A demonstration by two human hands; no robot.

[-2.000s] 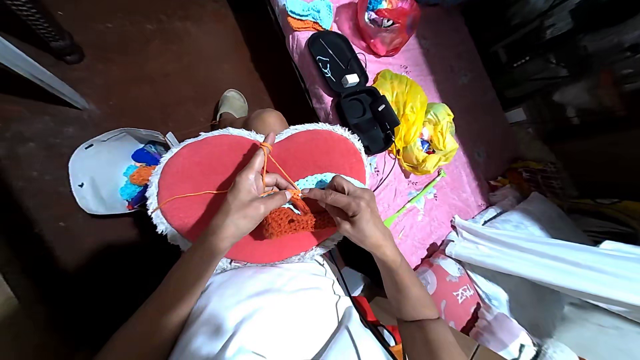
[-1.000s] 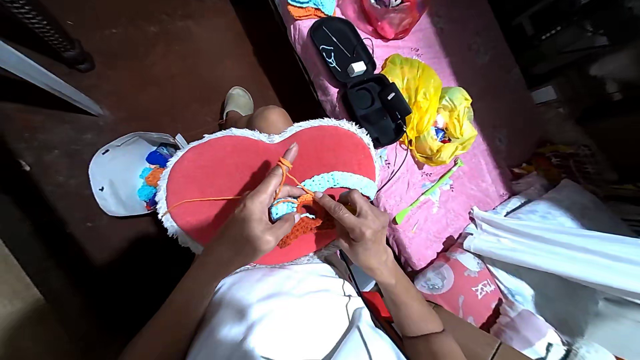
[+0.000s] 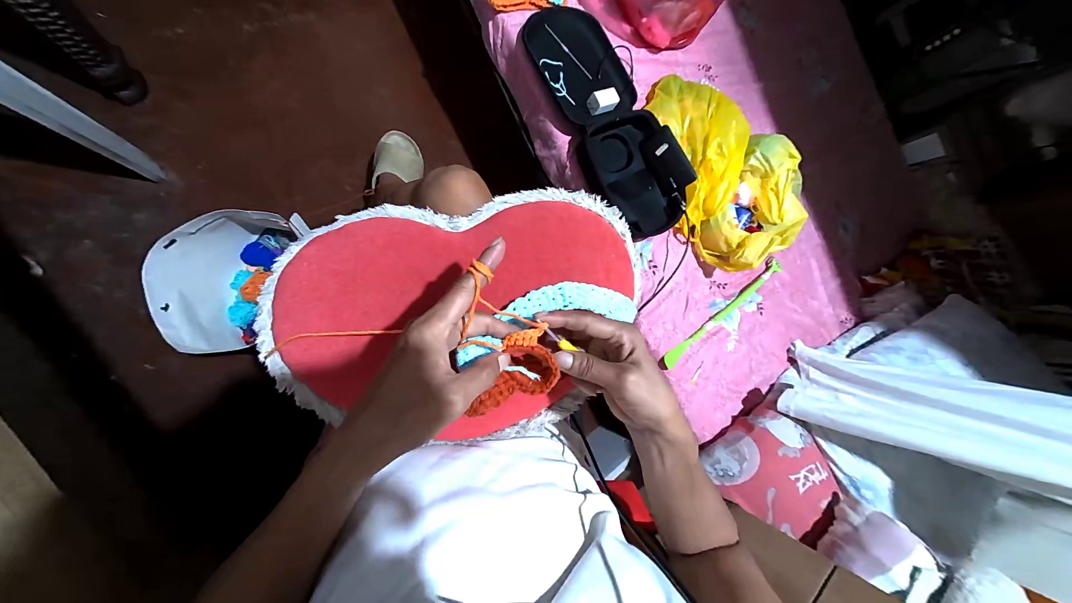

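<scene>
A crocheted piece in orange and light blue yarn [image 3: 505, 394] lies over a red heart-shaped cushion with a white fluffy edge [image 3: 360, 276] on my lap. My left hand [image 3: 444, 352] pinches the piece by its edge, and orange yarn [image 3: 479, 289] loops round its raised index finger and trails left across the cushion. Between thumb and fingers my right hand [image 3: 607, 356] holds a crochet hook with a yellow handle [image 3: 567, 344], its shaft at the orange stitches. A light blue crocheted band [image 3: 578, 297] curves behind my right hand.
On the pink bed sheet [image 3: 821, 159] lie an open black case [image 3: 628, 159], a yellow plastic bag [image 3: 703, 126], a red plastic bag [image 3: 670, 21] and a green strip [image 3: 716, 322]. A white bag [image 3: 188, 280] with coloured yarn stands at left. A patterned red pillow [image 3: 775, 469] lies at lower right.
Both hands stay at the crochet work with small shifts. The orange part beneath my fingers now shows as an open loop, and the hook's yellow handle has come into sight.
</scene>
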